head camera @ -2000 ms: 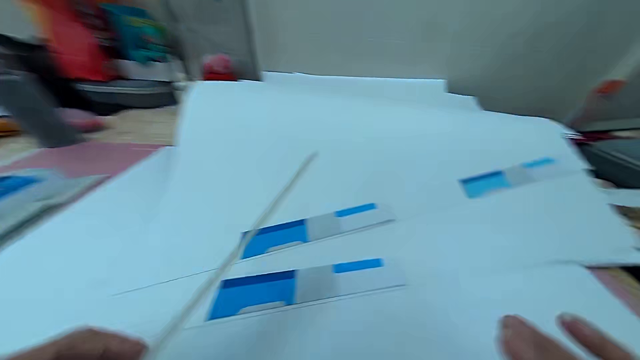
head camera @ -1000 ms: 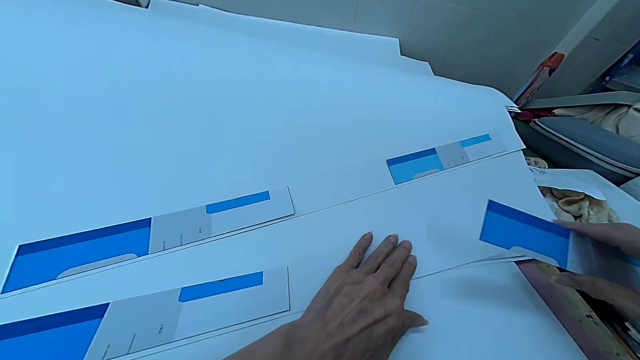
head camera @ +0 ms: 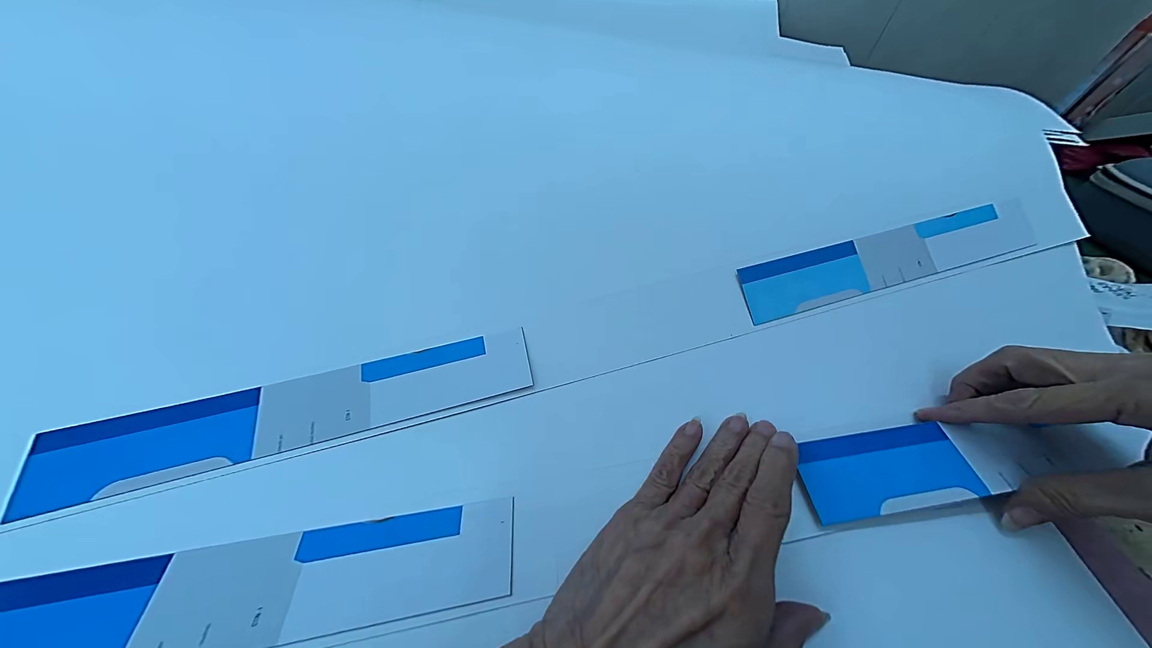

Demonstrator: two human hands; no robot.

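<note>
My left hand (head camera: 706, 526) lies flat, palm down, on a large white sheet (head camera: 630, 396), its fingers extended and the forefinger beside the left edge of a printed card strip (head camera: 877, 463). That strip is blue, grey and white. My right hand (head camera: 1053, 423) grips its right part, fingers along the upper edge and thumb at the lower edge, hiding part of it. Similar strips lie on the white sheets: one at the upper right (head camera: 805, 283), one at the left (head camera: 162, 441) and one at the lower left (head camera: 216, 585), cut off by the frame.
Overlapping large white sheets (head camera: 450, 162) cover most of the view, with a stepped far edge by a grey wall (head camera: 954, 40). Beyond their right edge are a dark grey padded item (head camera: 1116, 220) and patterned cloth or paper (head camera: 1120, 301). A pinkish edge (head camera: 1093, 567) shows at the lower right.
My right hand has brought the held strip left and nearer to me, up against my left hand's fingers. One second ago a gap lay between them. The view has shifted strongly since two seconds ago.
</note>
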